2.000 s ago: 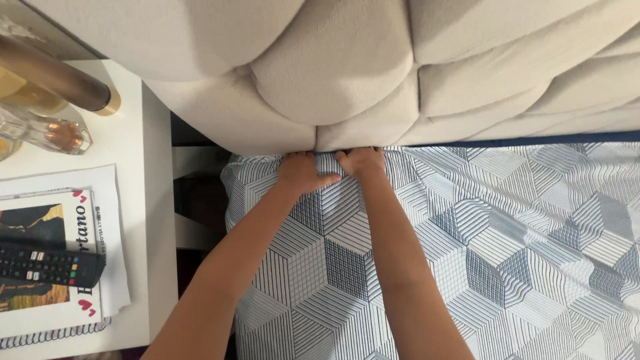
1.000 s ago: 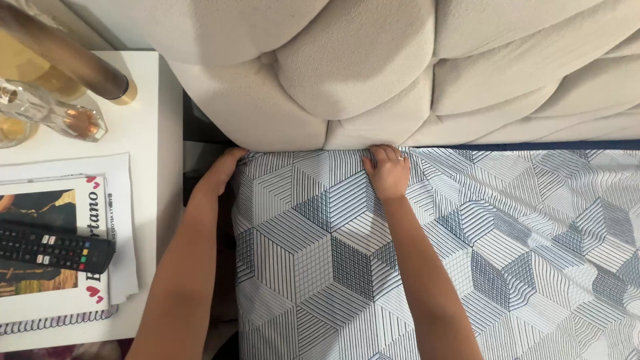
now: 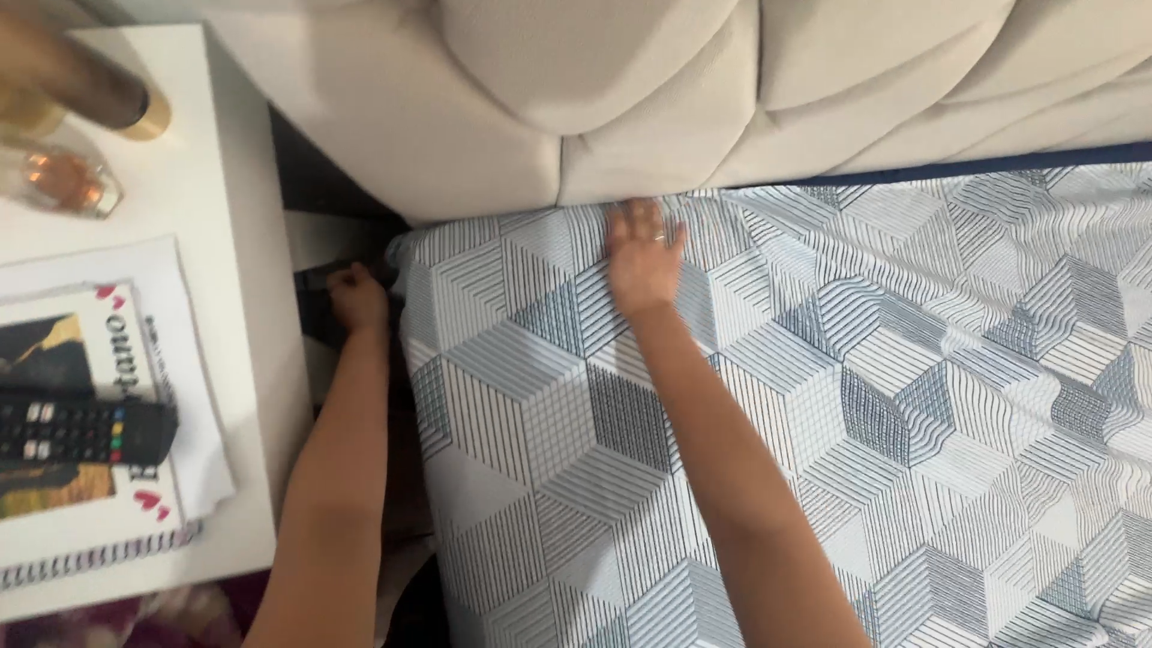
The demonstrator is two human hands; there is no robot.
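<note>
A fitted sheet [image 3: 558, 432] with a blue, grey and white geometric print covers the mattress, smooth near its left corner and wrinkled at the right. My right hand [image 3: 644, 256], with a ring on one finger, lies palm down on the sheet beside the headboard, holding nothing. In the gap left of the mattress is my left hand [image 3: 358, 297], close to the sheet's corner; its fingers look curled, but shadow and blur hide whether they grip anything. A strip of dark blue fabric [image 3: 981, 171] shows between the sheet and the headboard at the right.
The beige padded headboard [image 3: 648, 90] borders the mattress. At the left, a white nightstand [image 3: 243, 360] holds a remote control [image 3: 85, 430] on a spiral notebook [image 3: 99, 544] and papers [image 3: 202, 450], a glass bottle [image 3: 72, 180] and a brown cylindrical container [image 3: 99, 85]. A dark narrow gap separates nightstand and bed.
Both hands were together at the headboard edge two seconds ago. My left hand has moved left, past the mattress corner and into the gap. My right hand has stayed on the sheet by the headboard.
</note>
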